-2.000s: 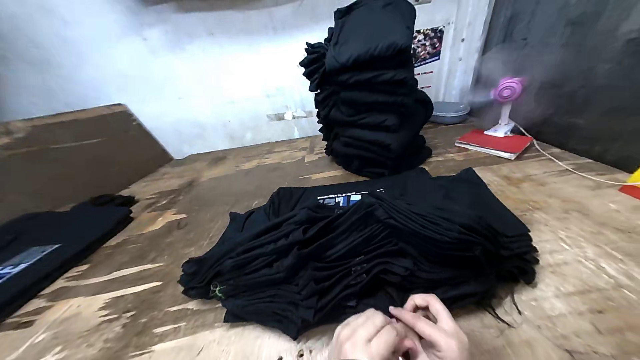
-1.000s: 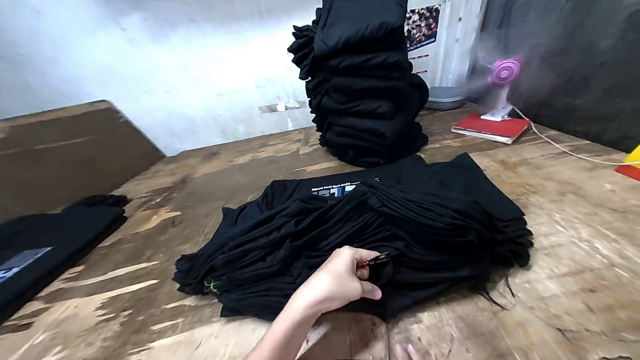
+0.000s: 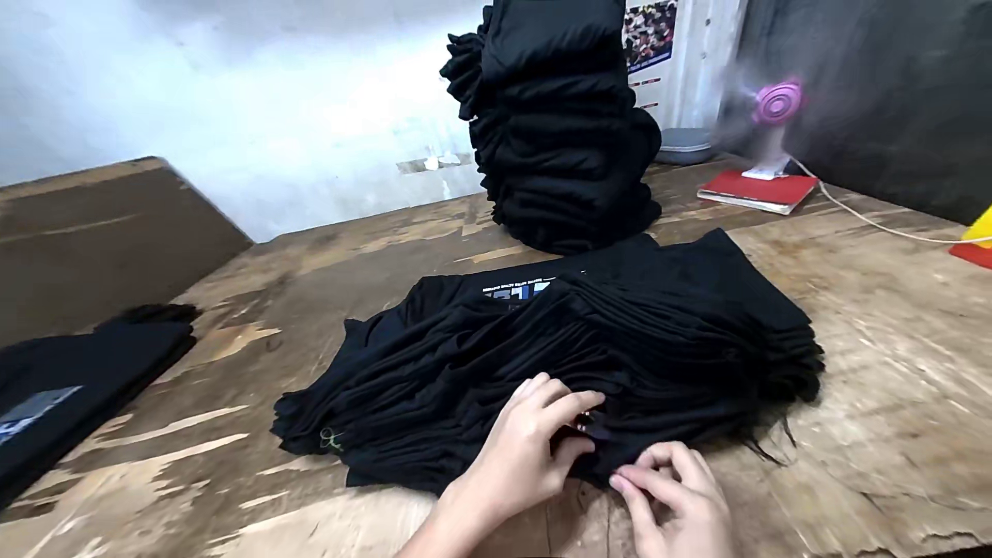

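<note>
A layered pile of black fabric garments lies on the worn wooden table, with a white and blue print showing near its back edge. At the pile's front edge my left hand has its thumb and fingers curled around a fold of the black cloth, where a small dark object with a reddish glint partly shows. Just to the right, my right hand pinches the cloth's near edge between thumb and forefinger. A green thread lies on the left side of the pile.
Behind the pile stands a tall stack of folded black garments. More black garments lie at the left, near a brown board. At the back right, a pink fan stands on a red book, its cord running right. A grey container sits behind.
One second ago a single hand held a small dark object above the front of the pile. Now that hand is lower at the cloth, and my right hand has come up beside it to the edge.
</note>
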